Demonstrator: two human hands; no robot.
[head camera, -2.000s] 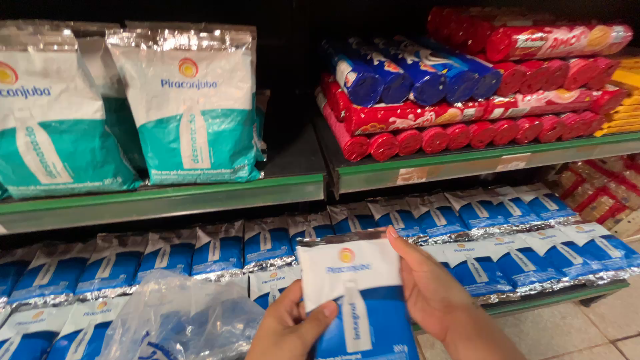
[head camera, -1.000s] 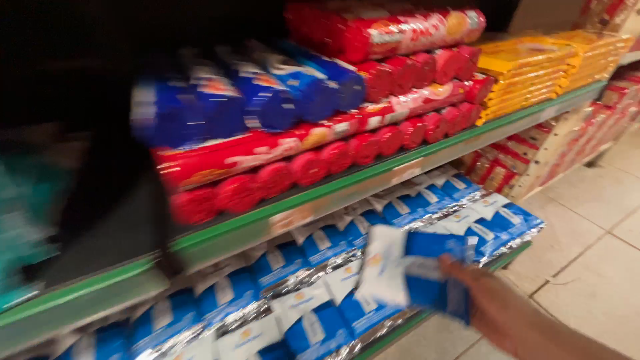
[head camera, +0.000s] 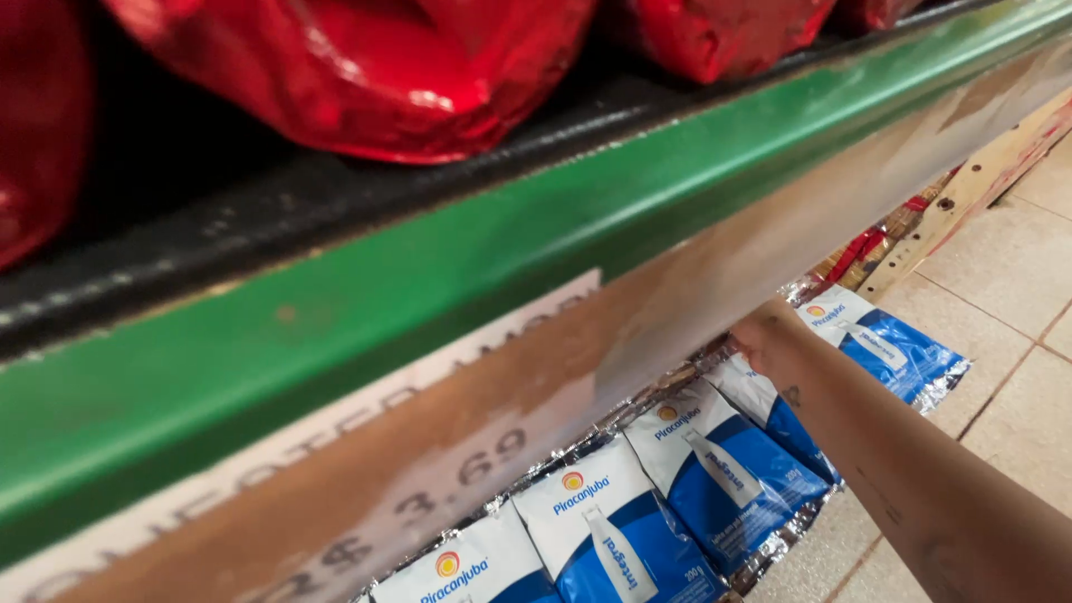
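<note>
My right hand (head camera: 760, 331) reaches in from the lower right, under the green shelf edge, over the row of powdered milk packets. Its fingers are hidden behind the shelf's price strip, so what it holds cannot be told. Beneath the wrist lies a blue and white packet (head camera: 766, 398); another packet (head camera: 879, 343) is to its right, at the row's end. More packets, one (head camera: 615, 536) among them, overlap side by side toward the lower left. My left hand is out of view.
The green shelf edge (head camera: 502, 226) crosses close in front, with a price strip (head camera: 536, 394) below it. Red foil-wrapped rolls (head camera: 377, 75) sit on the black shelf above. Pale floor tiles (head camera: 1005, 419) and a perforated panel (head camera: 946, 201) lie at the right.
The view has moved close to the shelf edge. My right hand, which held a packet in front of the lower shelf, now reaches under the edge. My left hand, seen two seconds ago, has left view.
</note>
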